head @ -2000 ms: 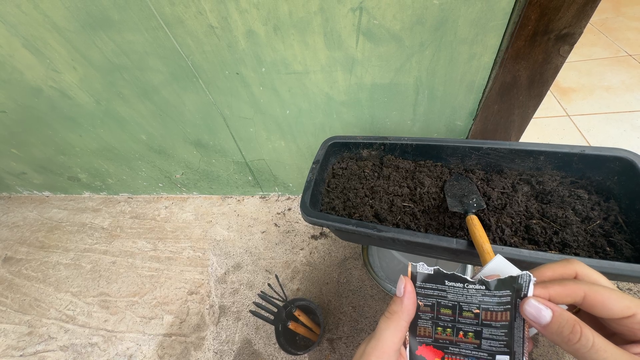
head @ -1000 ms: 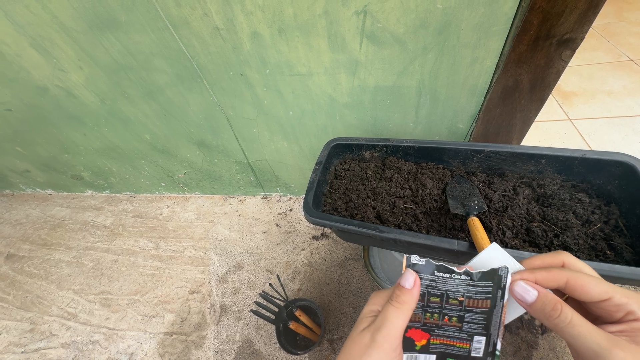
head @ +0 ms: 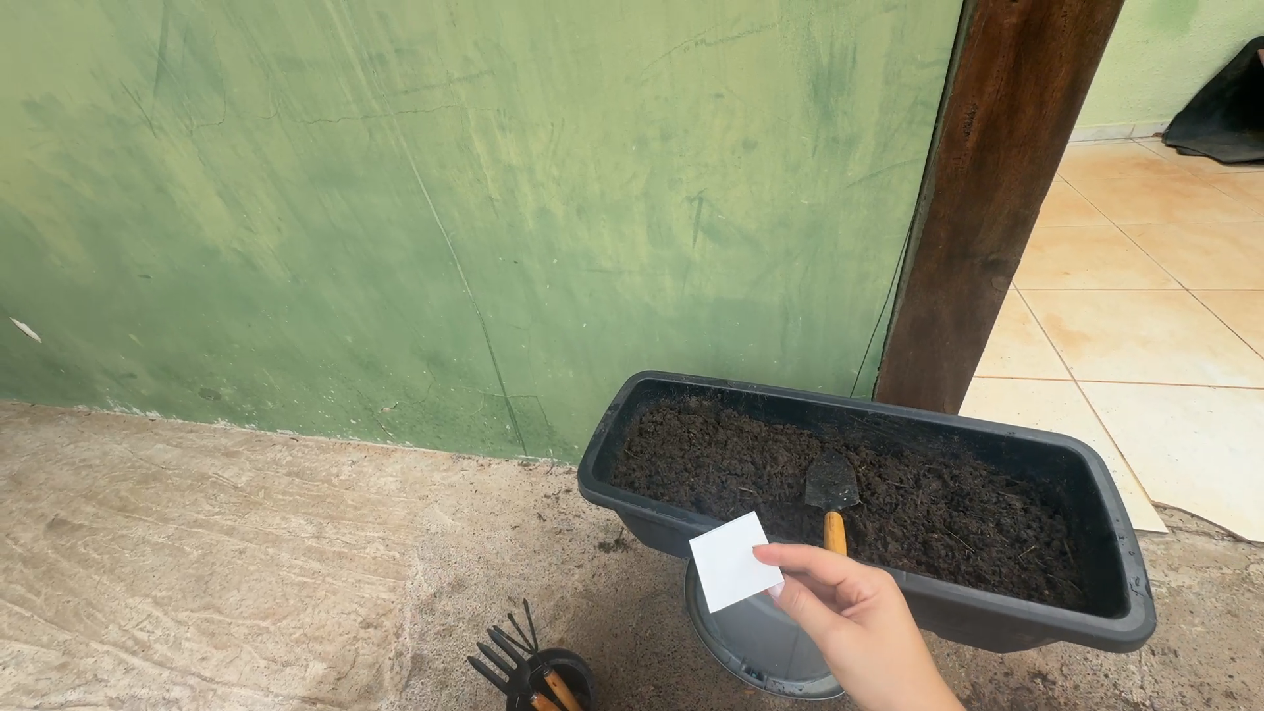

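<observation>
Between the thumb and fingertips of my right hand (head: 849, 617) is a small square white paper packet (head: 734, 561), held in front of the near wall of a dark plastic planter trough (head: 1017, 604). Dark soil (head: 711, 449) fills much of the trough. A hand trowel (head: 832, 481) lies on the soil, its black blade flat and its wooden handle partly hidden behind my right hand. My left hand is out of view, and so is the printed seed packet.
Under the trough is a round grey lid or basin (head: 755, 642). A black pot (head: 578, 674) at the bottom holds small garden tools, including a hand fork (head: 502, 667). Behind stand a green wall (head: 494, 227) and a wooden post (head: 987, 197); floor tiles (head: 1165, 326) lie at right.
The white packet has come away from the printed seed packet and is in my right hand alone. My left hand and the printed packet have left the view, which has tilted up.
</observation>
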